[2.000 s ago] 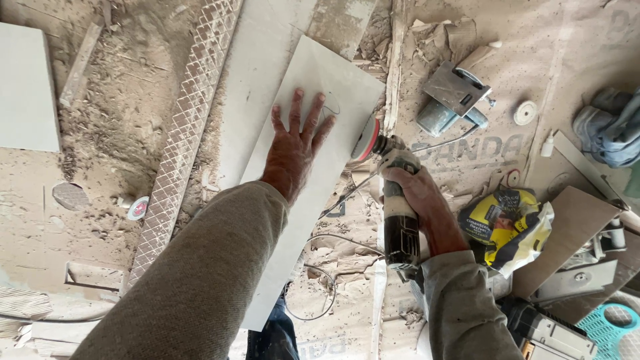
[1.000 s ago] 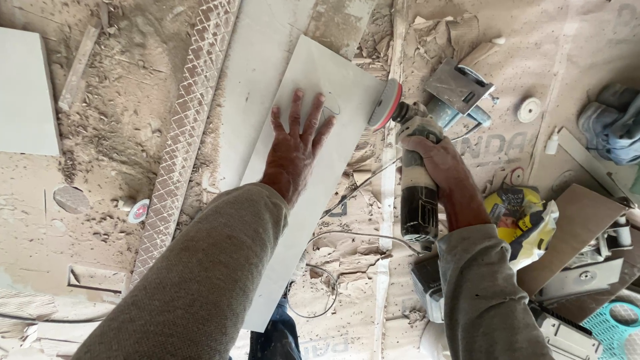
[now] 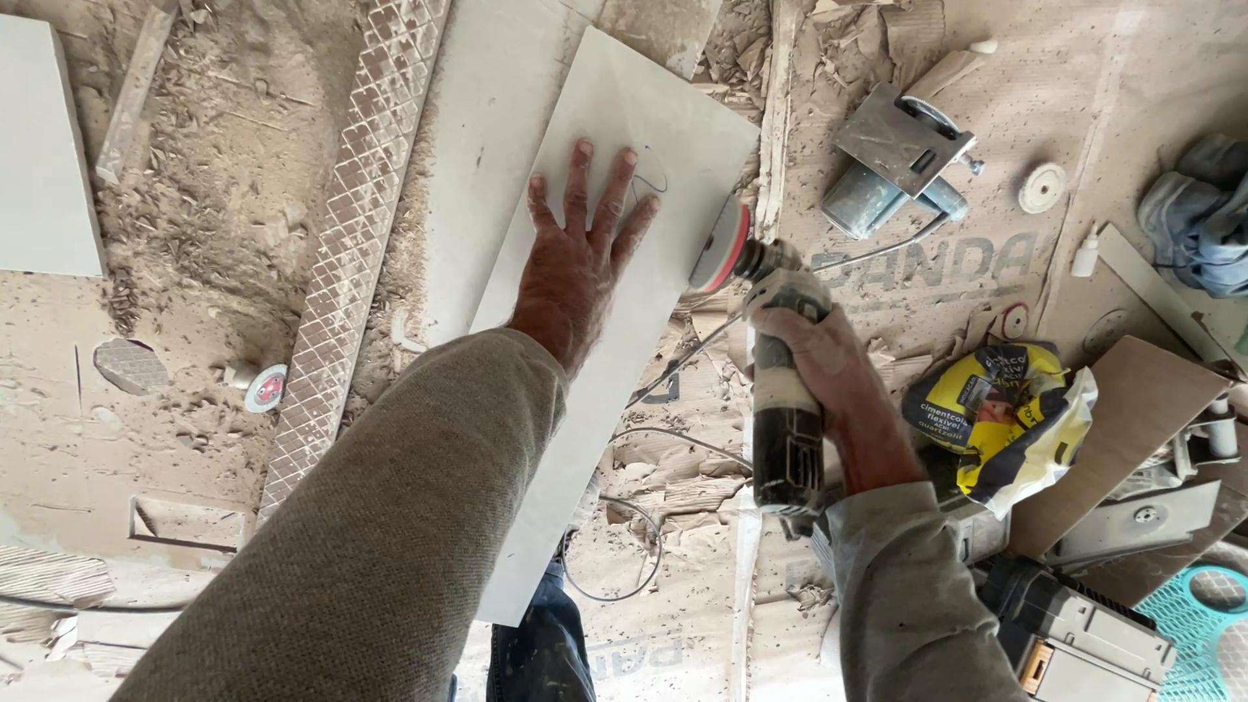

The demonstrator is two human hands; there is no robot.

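Under my left hand (image 3: pixel 575 253), laid flat with its fingers spread, lies a long pale tile (image 3: pixel 673 127). My right hand (image 3: pixel 814 356) grips a dusty angle grinder (image 3: pixel 785 419) by its body. The grinder's red-and-white sanding disc (image 3: pixel 721 244) is at the tile's right edge; whether it touches is hard to tell. A short curved pen mark shows on the tile near my left fingertips.
A tile with a crosshatched back (image 3: pixel 366 185) lies to the left. On the right are a metal-plated power tool (image 3: pixel 897 146), a loose disc (image 3: pixel 1041 187), a yellow-and-black bag (image 3: pixel 1014 409), a brown board (image 3: pixel 1116 429) and a toolbox (image 3: pixel 1082 624). A grey cable crosses the paper-covered floor.
My right hand and the grinder first moved away from the tile to the right, then came back left to its edge. My left hand has stayed in place.
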